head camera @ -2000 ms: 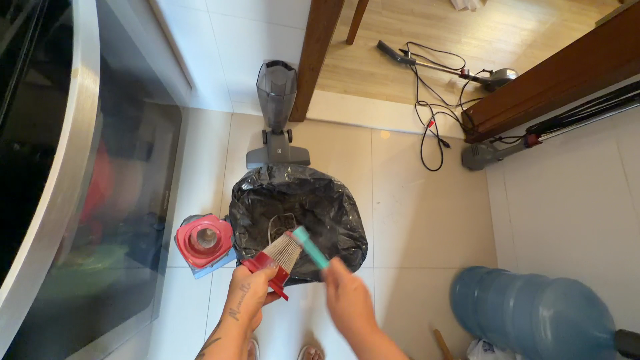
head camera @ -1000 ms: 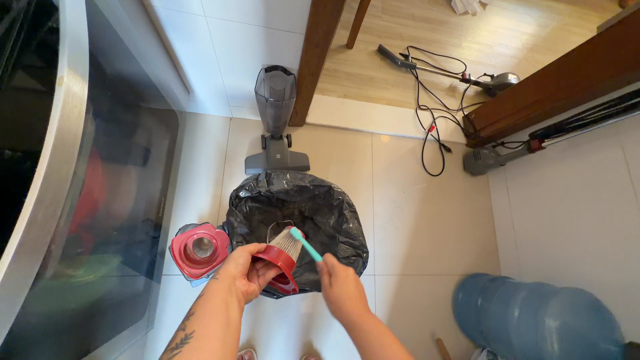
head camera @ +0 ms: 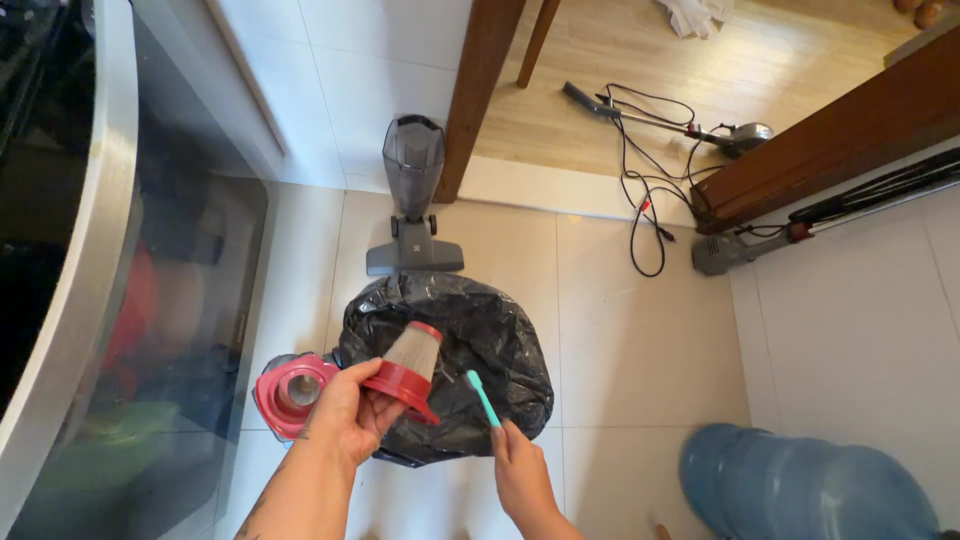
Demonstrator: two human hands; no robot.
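My left hand [head camera: 358, 420] grips a pleated cone-shaped vacuum filter [head camera: 409, 364] by its wide red rim, its narrow red end pointing up and away. In my right hand [head camera: 521, 469] is a teal toothbrush [head camera: 484, 397], its head raised and apart from the filter. Both are over a bin lined with a black plastic bag [head camera: 525, 360]. Left of the bin, partly behind my left forearm, a red plastic vacuum part with a round opening [head camera: 285, 397] rests on something light blue.
A grey upright vacuum body [head camera: 414, 195] stands behind the bin. A blue water jug [head camera: 802, 480] lies at lower right. Past the doorway is a stick vacuum [head camera: 652, 120] with a loose black cord [head camera: 634, 225]. Another grey vacuum head [head camera: 720, 253] leans by the door frame; an oven door [head camera: 187, 300] is left.
The toothbrush was against the filter in the earlier frames and is now apart from it, to its right. The filter's narrow end has turned further away from me.
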